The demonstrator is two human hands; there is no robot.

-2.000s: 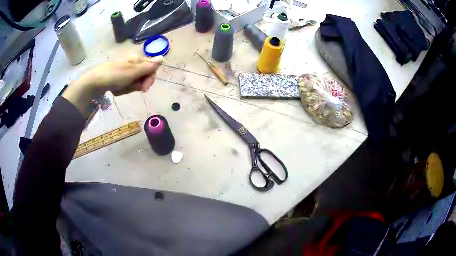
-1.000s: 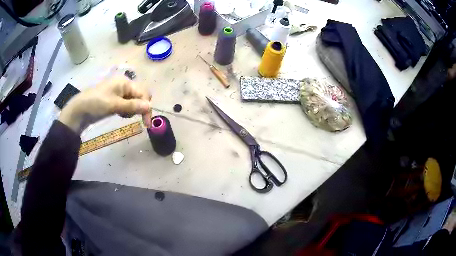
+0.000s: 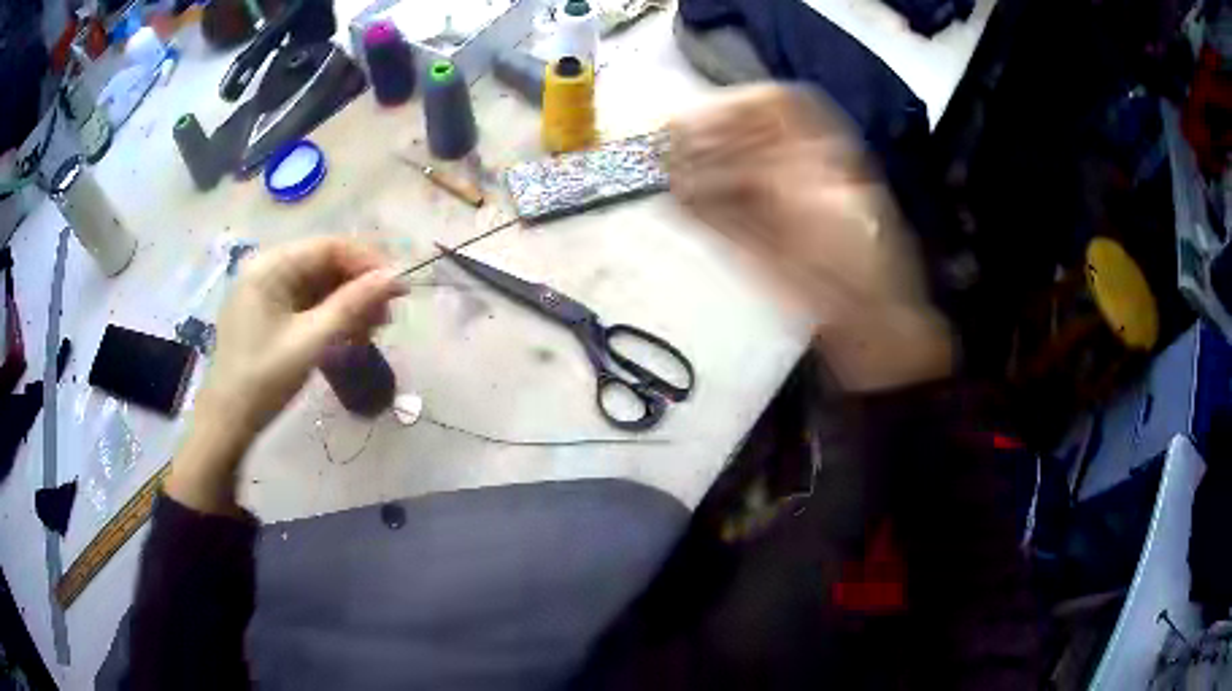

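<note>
My left hand is pinched on a dark thread above the table. The thread runs taut up and right toward my right hand, which is blurred; its fingertips cover part of the speckled block. A loose length of thread curves across the table below. The dark thread cone stands partly behind my left hand. A dark button lies on the grey garment at the near edge.
Black shears lie mid-table. White chalk is beside the cone. Speckled block, awl, yellow cone and blue-rimmed lid lie farther back. A ruler and black flat rectangle are at left.
My right hand has come into view at the right. A thread now stretches between both hands. The view has shifted, so table items appear farther left and higher.
</note>
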